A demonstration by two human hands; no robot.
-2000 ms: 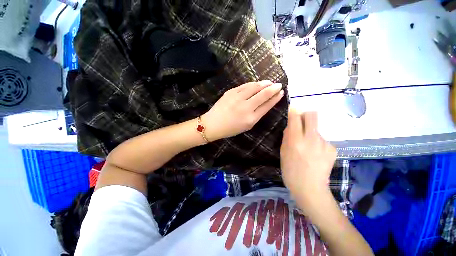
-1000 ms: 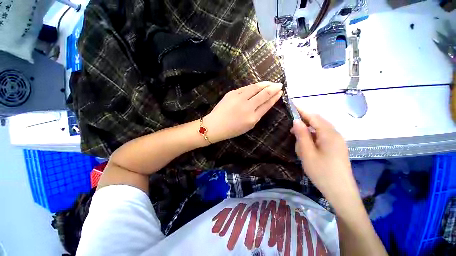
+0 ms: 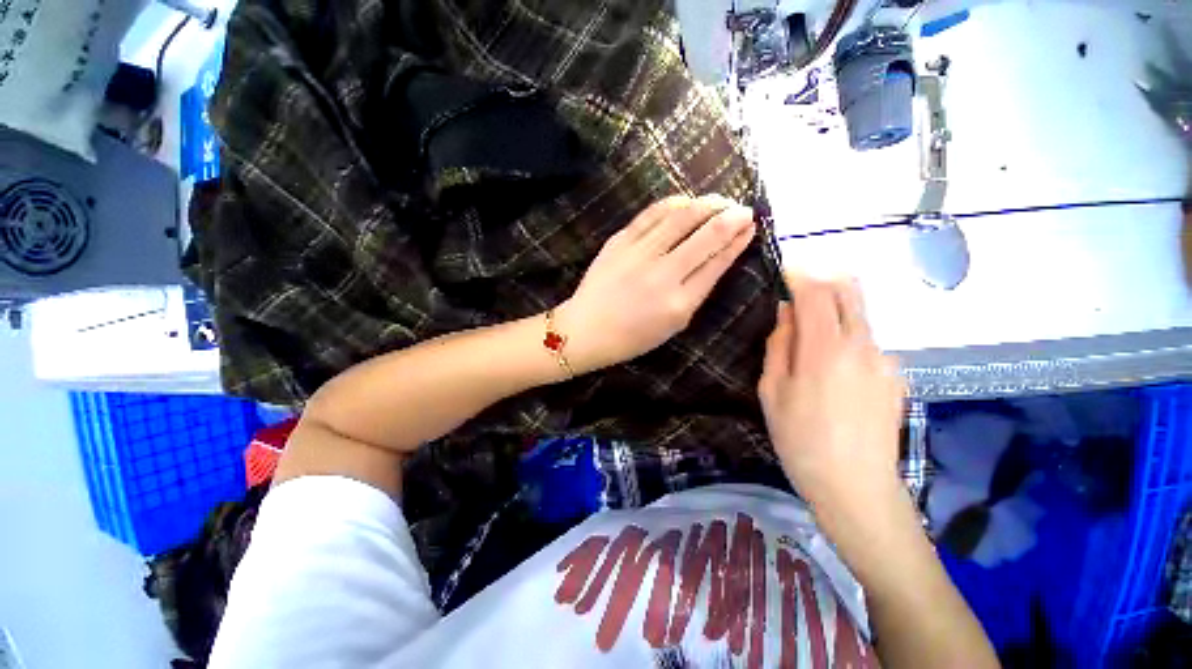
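The dark plaid garment [image 3: 353,222] lies heaped on the white machine table, with a plain black patch [image 3: 503,150] within it. My left hand [image 3: 660,281] lies flat on the garment, fingertips at its right edge. My right hand [image 3: 837,373] is at the same edge, closer to me, its fingers closed around the end of a slim tool [image 3: 775,261], possibly tweezers. The tool runs along the cloth edge; its tip is hard to make out. The metal parts at the needle [image 3: 758,46] are above the hands, beside the garment; the needle itself cannot be made out.
A grey cylinder [image 3: 876,98] and a metal bracket [image 3: 933,144] with a rounded silver end [image 3: 940,251] are right of the cloth. Blurred metal blades [image 3: 1167,98] lie far right. A grey fan-vented box [image 3: 59,216] is left. Blue crates [image 3: 164,457] are below the table edge [image 3: 1046,371].
Since one second ago, my right hand has turned, its fingers pointing more upward at the cloth edge. My left hand stays flat on the cloth. The whole view has shifted slightly.
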